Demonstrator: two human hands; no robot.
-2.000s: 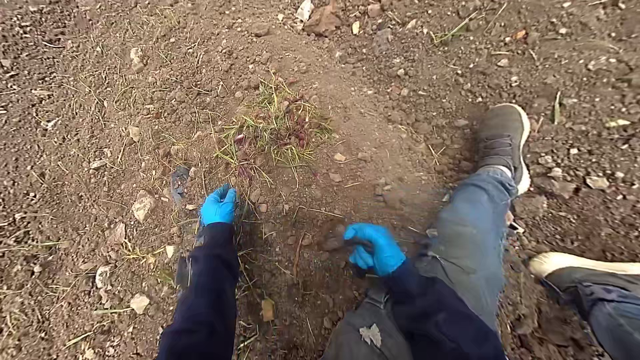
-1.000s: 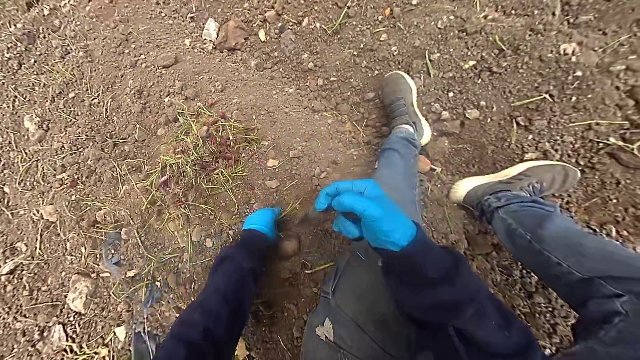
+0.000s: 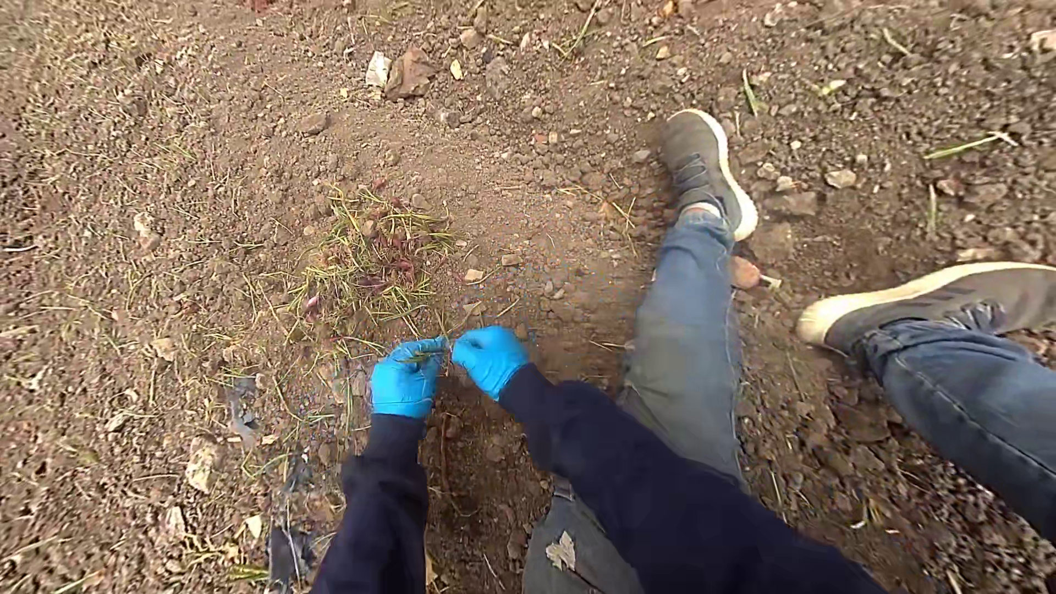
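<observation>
My left hand (image 3: 407,379), in a blue disposable glove, is closed on some thin green plant stems (image 3: 425,355) just below a loose pile of cut green stems and reddish bits (image 3: 375,260). Right beside it, my right hand (image 3: 491,360), gloved the same way, has its fingers pinched close to the left fingertips. Whether anything is between the right fingers is too small to tell. Both hands are above bare brown soil.
My legs in jeans stretch to the right, ending in grey shoes (image 3: 697,165). A reddish round object (image 3: 744,273) lies beside the nearer leg. Stones (image 3: 410,74) lie beyond the pile, dark plastic scraps (image 3: 289,553) at lower left, and a dry leaf (image 3: 562,551) on my trousers.
The two hands, apart two seconds ago, have come together below the pile. The right hand's fingers, spread a second ago, are now drawn in. The view has shifted.
</observation>
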